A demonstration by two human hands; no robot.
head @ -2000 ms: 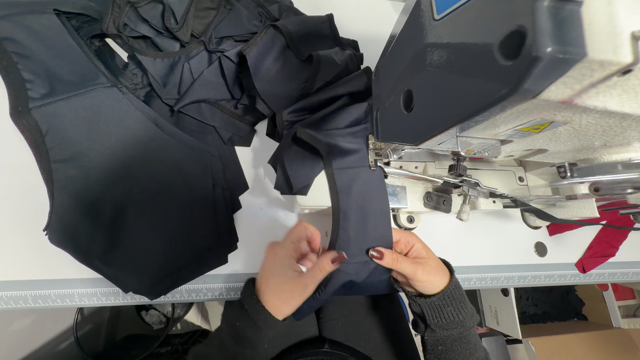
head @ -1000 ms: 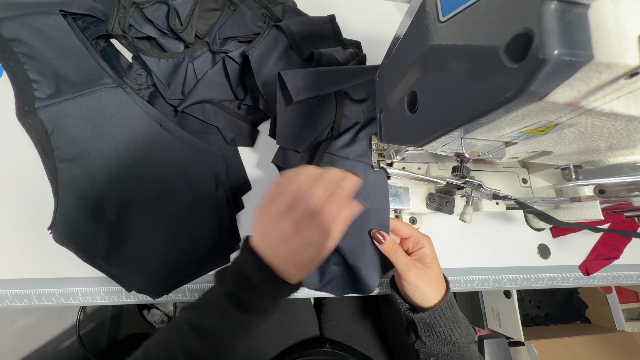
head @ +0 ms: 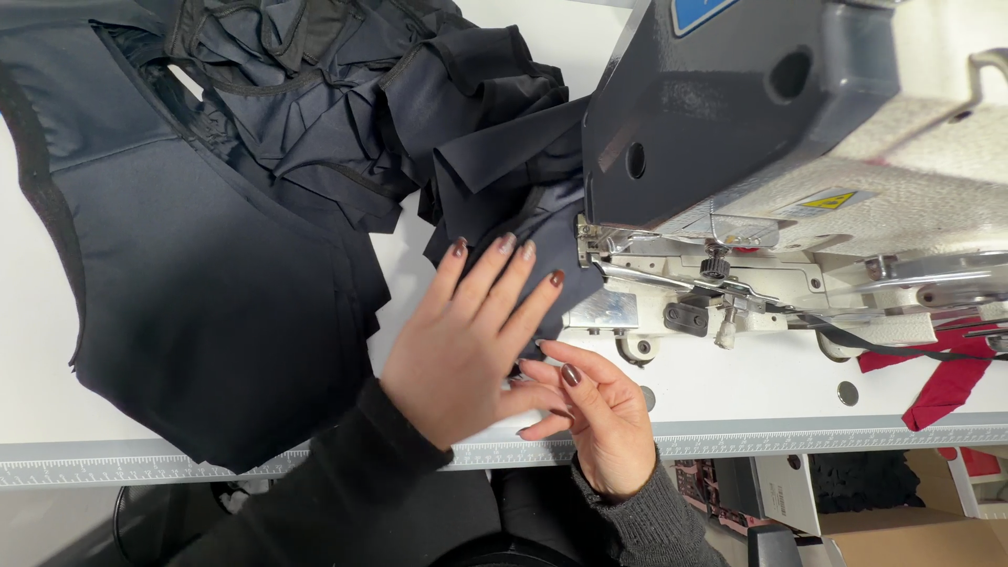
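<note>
Dark navy fabric (head: pixel 551 228) lies under the presser foot (head: pixel 584 240) of an industrial sewing machine (head: pixel 709 102). My left hand (head: pixel 465 346) rests on this fabric with its fingers spread, left of the foot. Just below, my right hand (head: pixel 606 417) has its fingers loosely curled beside the near end of the fabric; whether it pinches an edge I cannot tell. Black binding tape (head: pixel 858 339) runs from the right into a metal binder guide (head: pixel 646 276) at the foot. Joined to the left are bunched navy pieces (head: pixel 315 126) with black bound edges.
A stack of dark garment panels (head: pixel 220 299) covers the left of the white table. A measuring tape strip (head: pixel 504 453) runs along the front edge. Red fabric strips (head: pixel 945 378) lie at right, and a cardboard box (head: pixel 906 543) stands below the table.
My left hand has moved from the fabric's near end up onto the fabric beside the foot. More of the piece has passed up under the foot, and my right hand's thumb has come off it.
</note>
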